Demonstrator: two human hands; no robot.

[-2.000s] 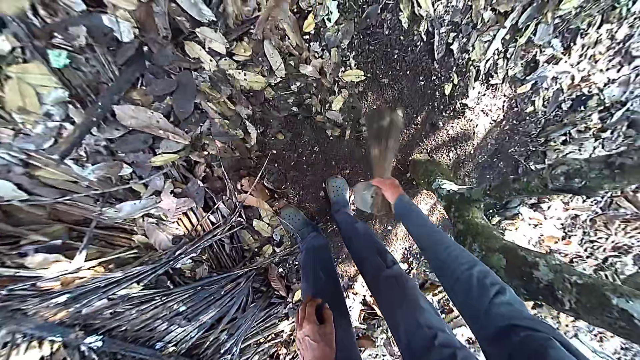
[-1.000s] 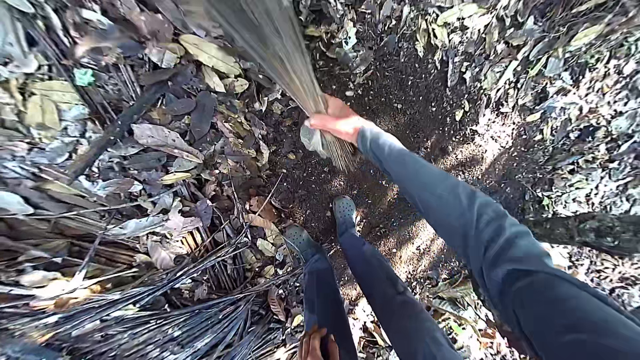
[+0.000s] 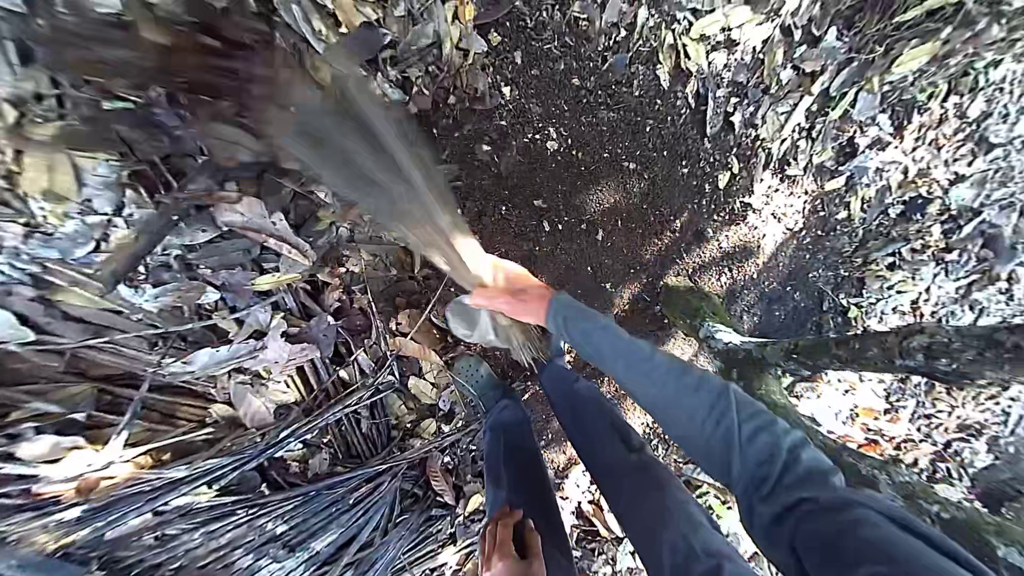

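Note:
My right hand (image 3: 516, 292) grips a bundled broom of thin stiff bristles (image 3: 400, 180) near its bound end. The bristles fan out to the upper left, blurred, over dry leaves. Pale, whitish material (image 3: 474, 322) hangs at the bound end, just below my fingers. My left hand (image 3: 510, 546) rests at the bottom on my left trouser leg, fingers curled; a dark gap or object shows between thumb and fingers, too unclear to name. A perforated clog (image 3: 476, 380) is on my left foot; the broom's butt end partly hides the other foot.
Dark bare soil (image 3: 560, 184) lies ahead, bordered by leaf litter (image 3: 920, 144) on the right. Dry palm fronds (image 3: 304, 512) spread at the lower left. A mossy root or trunk (image 3: 880, 352) runs along the right side. A short stick (image 3: 140, 248) lies among leaves at the left.
My right hand first swung the broom from beside my feet up over the leaves; it is now lower and nearer my feet than one second ago. My left hand stays by my leg.

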